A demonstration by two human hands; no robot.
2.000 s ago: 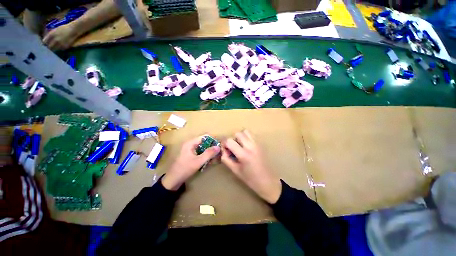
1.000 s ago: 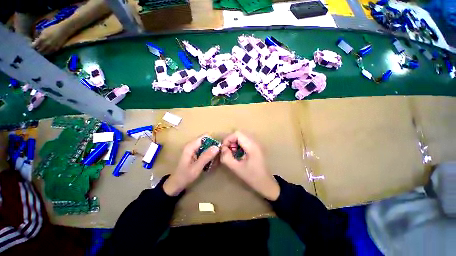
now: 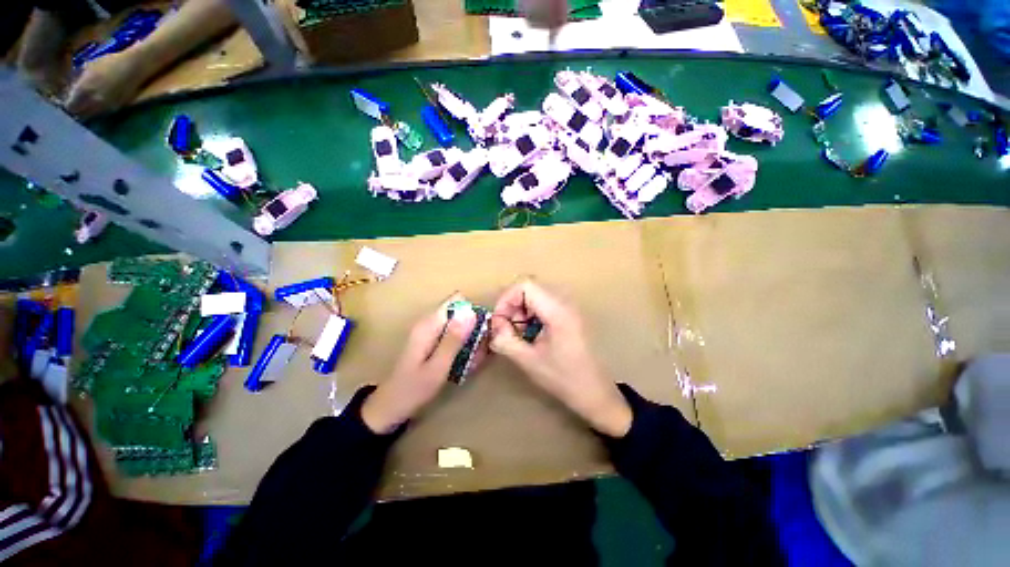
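Note:
My left hand (image 3: 419,366) holds a green circuit board strip (image 3: 470,346), tilted, with pale parts along its right edge. My right hand (image 3: 554,349) is just to the right of it, fingertips pinched close to the strip's upper edge. A small dark green piece (image 3: 532,330) shows between the right hand's fingers; what it is cannot be told. Several blue batteries (image 3: 269,362) with white faces and thin wires lie on the cardboard to the left. A green board pile (image 3: 155,382) lies further left, with blue cells at its upper right.
A yellow slip (image 3: 454,457) lies near the cardboard's front edge. Pink housings (image 3: 532,150) are heaped on the green belt (image 3: 366,222). A perforated metal post (image 3: 122,166) slants at the left. Other people's arms show at the upper left and a grey sleeve (image 3: 908,476) at the right.
The strip in my left hand has turned to a steeper, more edge-on angle. My right hand stays beside it with its fingers shifted slightly. The pink housings on the belt have moved right.

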